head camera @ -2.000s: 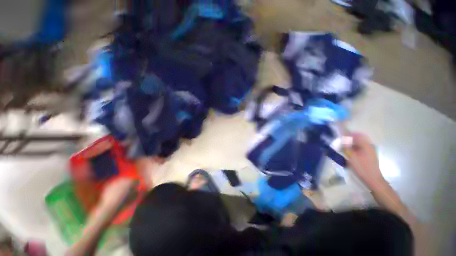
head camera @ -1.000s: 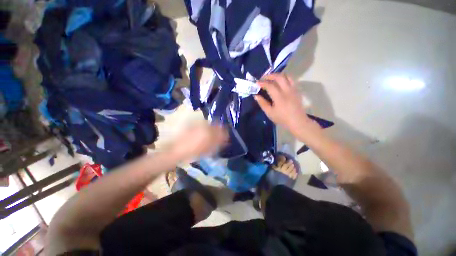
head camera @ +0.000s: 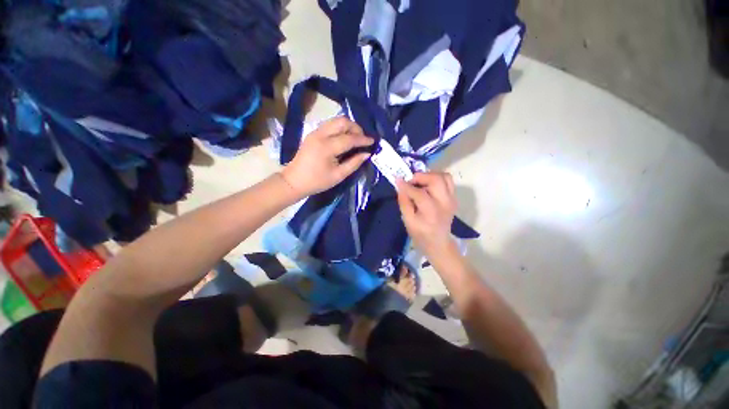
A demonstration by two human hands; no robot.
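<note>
A tied bundle of navy, white and grey fabric offcuts (head camera: 436, 60) lies on the floor in front of me, its ends fanning out away from me and toward me. A white paper label (head camera: 392, 163) is at its knotted middle. My right hand (head camera: 428, 204) pinches the label's lower right end. My left hand (head camera: 326, 156) is at the label's upper left end, fingertips closed on the navy tie strip (head camera: 297, 108), which loops out to the left. The knot itself is partly hidden by my fingers.
A large navy offcut heap (head camera: 160, 72) lies at the left. A red plastic basket (head camera: 48, 264) and a green basket (head camera: 16, 302) are at lower left. A shiny blue plastic bag (head camera: 340, 286) and small navy scraps lie by my feet. A metal frame (head camera: 687, 351) stands at lower right.
My left hand has come up to the bundle's knot and closed there. My right hand has shifted lower on the label. The view has moved, showing more of both baskets.
</note>
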